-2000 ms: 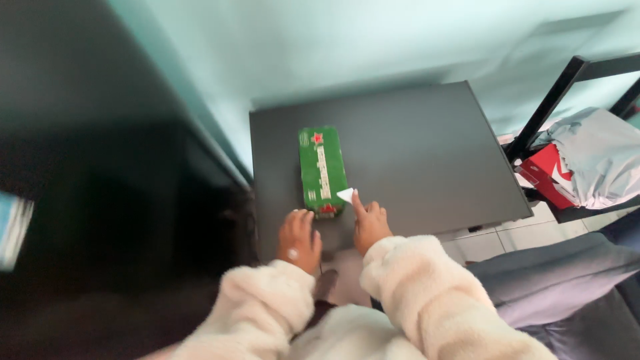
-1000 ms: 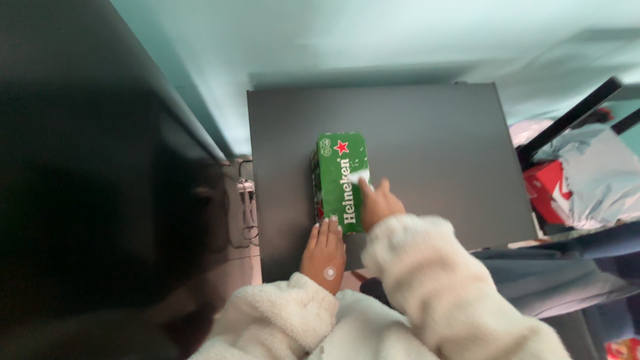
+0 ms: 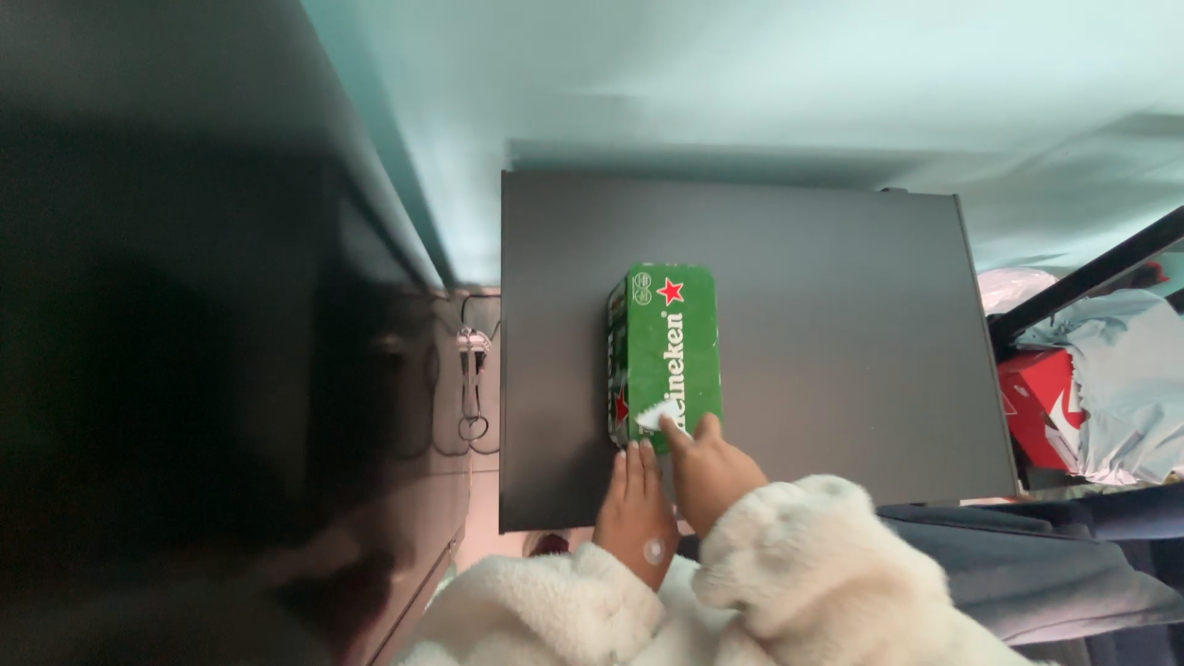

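A green Heineken carton (image 3: 689, 347) lies on a dark grey table (image 3: 851, 351), its long side running away from me. My right hand (image 3: 717, 472) grips a small white tool (image 3: 659, 413), perhaps a scraper or brush; its wide end rests over the near end of the carton's top. Beside it, my left hand (image 3: 638, 509) lies with its fingertips against the carton's near edge and holds nothing. Both arms wear fluffy cream sleeves.
A large glossy black surface (image 3: 185, 324) fills the left. Cables (image 3: 472, 379) hang between it and the table. To the right are a red box (image 3: 1041, 407), a pale plastic bag (image 3: 1133, 379) and a black bar (image 3: 1091, 273). A pale green wall (image 3: 740, 83) stands behind the table.
My left hand has come from the near table edge to the carton's near end. Over the last second, the white tool has moved from the top's right side toward its near left corner.
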